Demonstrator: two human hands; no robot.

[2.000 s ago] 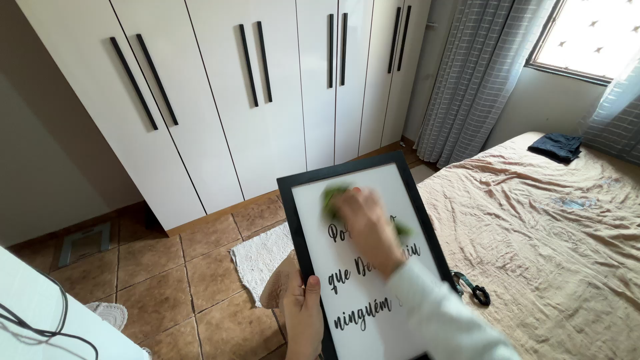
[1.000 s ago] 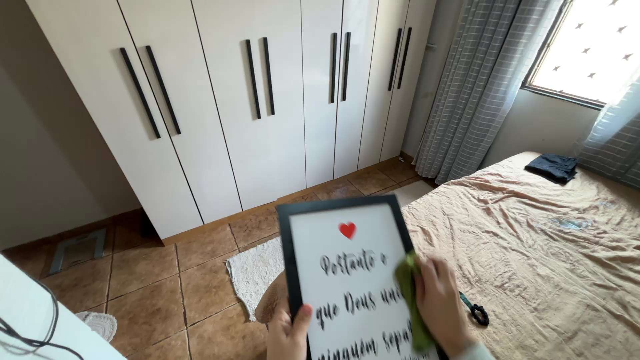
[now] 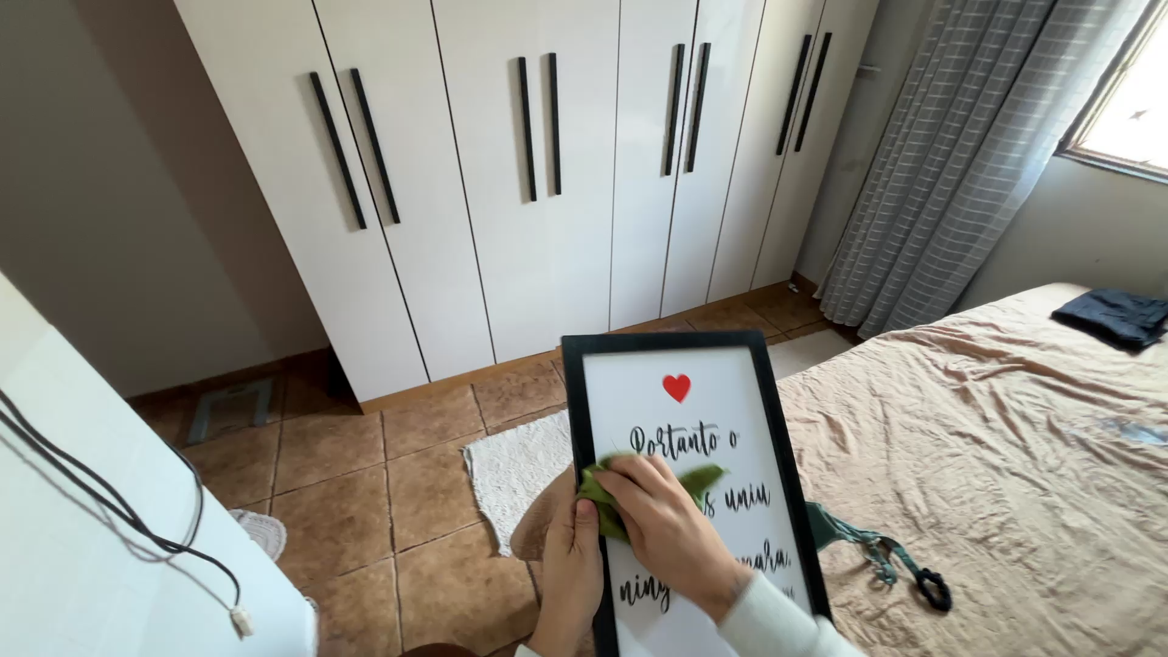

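A black-framed picture (image 3: 765,401) with a red heart and black script lettering on white is held upright, tilted slightly, at the lower middle. My left hand (image 3: 573,566) grips its left edge, thumb on the frame. In my right hand (image 3: 664,520) is a green cloth (image 3: 701,482), pressed on the left side of the picture near my left thumb. The right hand and cloth cover part of the lettering. The picture's bottom end runs out of view.
A bed with a rumpled beige sheet (image 3: 985,420) lies at the right, bearing a green strap with a black loop (image 3: 933,589) and folded dark cloth (image 3: 1109,318). White wardrobe doors (image 3: 584,246) stand ahead. A white rug (image 3: 520,465) lies on tiles. Cables (image 3: 119,502) hang over a white surface at left.
My right hand has moved with the green cloth from the picture's right edge to its left edge, beside my left hand. The left hand still holds the frame's left side.
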